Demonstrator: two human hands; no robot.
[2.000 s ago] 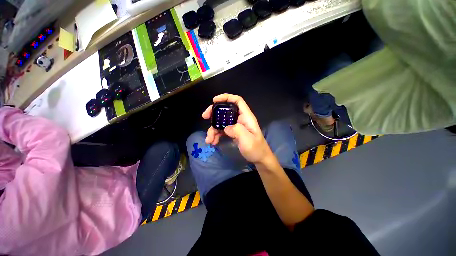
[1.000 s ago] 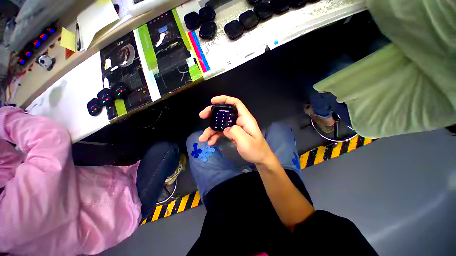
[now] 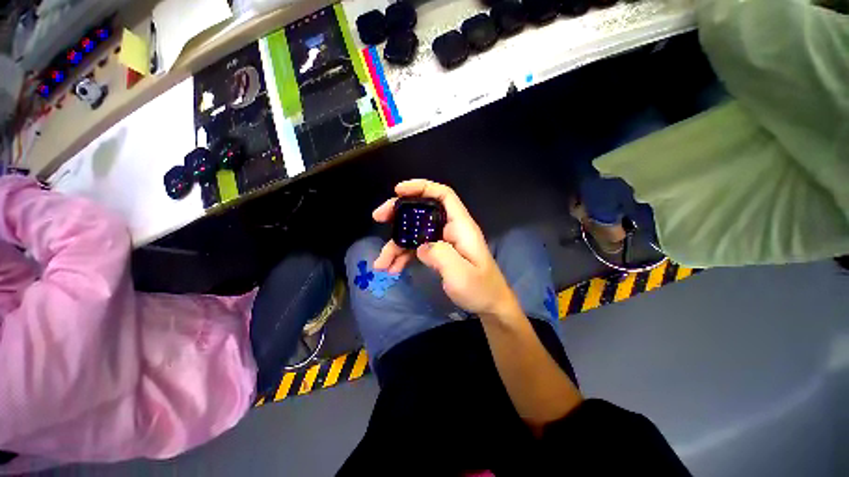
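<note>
My right hand is bare and holds a black rounded-square watch unit above my lap. The unit's face is up and lit with small white and purplish icons in rows on black. My thumb lies at its lower edge; the other fingers are at its top and left side, partly hidden behind it. My left hand is not in view.
White-topped bench ahead holds dark printed mats, a colour-striped strip, more black units and paper. A person in pink sits left, one in pale green right. Hazard tape crosses the floor.
The view has shifted slightly, so the bench items appear a little lower and further right. My right hand still holds the lit unit in nearly the same place.
</note>
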